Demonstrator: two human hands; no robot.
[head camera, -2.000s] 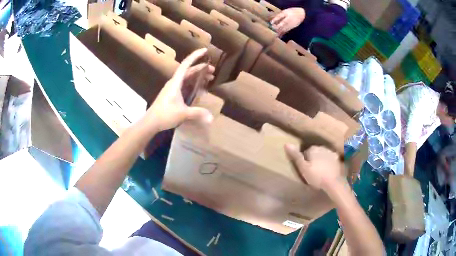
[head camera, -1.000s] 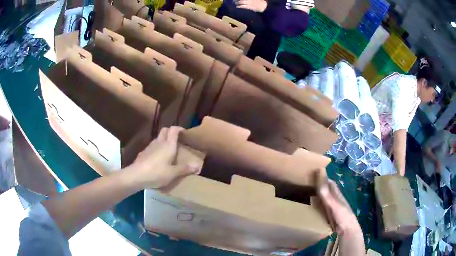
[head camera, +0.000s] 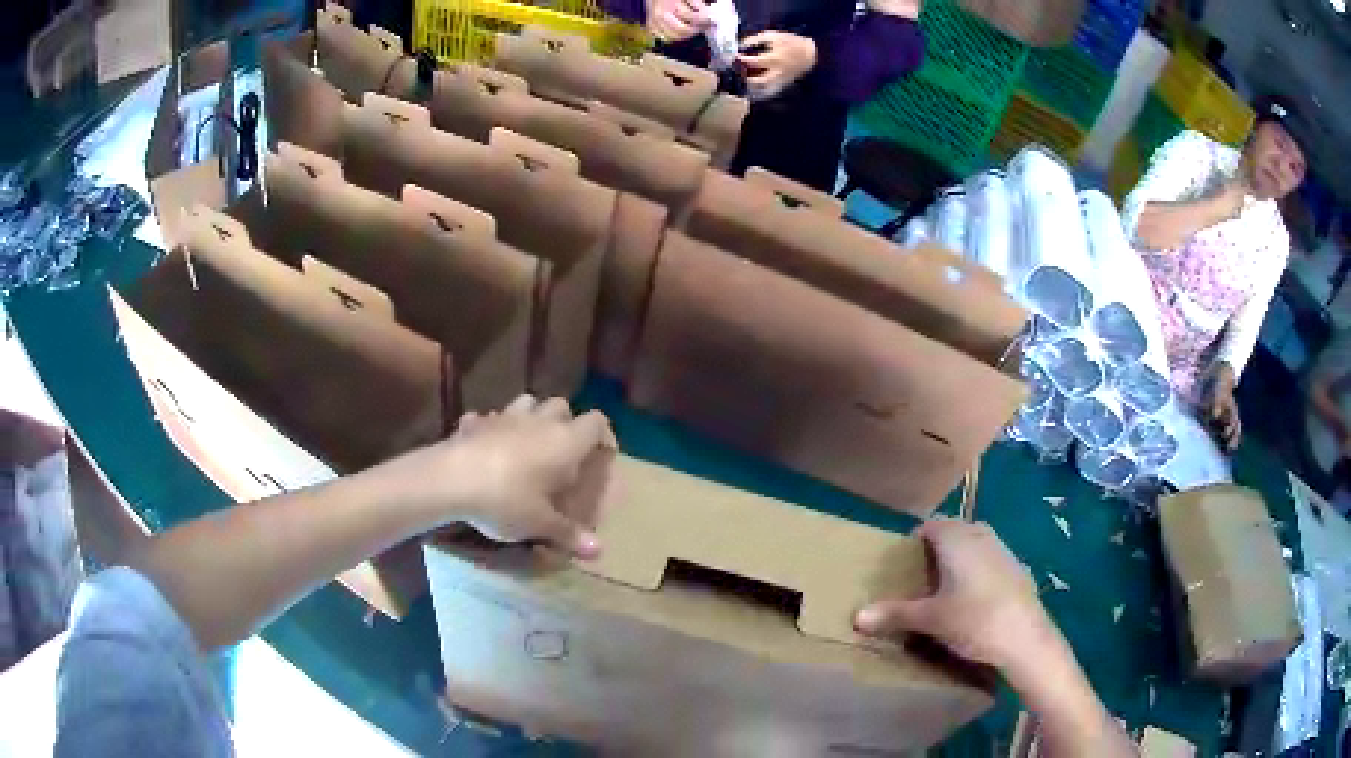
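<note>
A long brown carton (head camera: 652, 666) stands in front of me on the green bench, its long side with a small printed outline facing me. Its top panel is folded over, with a dark notch opening near the middle. My left hand (head camera: 526, 474) grips the top at the left end, thumb on the panel. My right hand (head camera: 978, 592) grips the right end, thumb on the top panel. Erected open cartons (head camera: 489, 193) with raised slotted tabs stand in rows behind and to the left. The underside of the carton I hold is hidden.
Plastic-wrapped tubes (head camera: 1089, 370) lie at the right, beyond a wrapped brown parcel (head camera: 1227, 581). Small bagged parts (head camera: 59, 230) lie far left. The green bench (head camera: 1096, 592) carries tan scraps. One person stands across the bench, another at the right. Yellow crates (head camera: 519, 33) are behind.
The carton's open top is now covered by a folded panel. Both hands have shifted onto its ends, the left away from the inner end flap. The standing cartons sit slightly differently in view.
</note>
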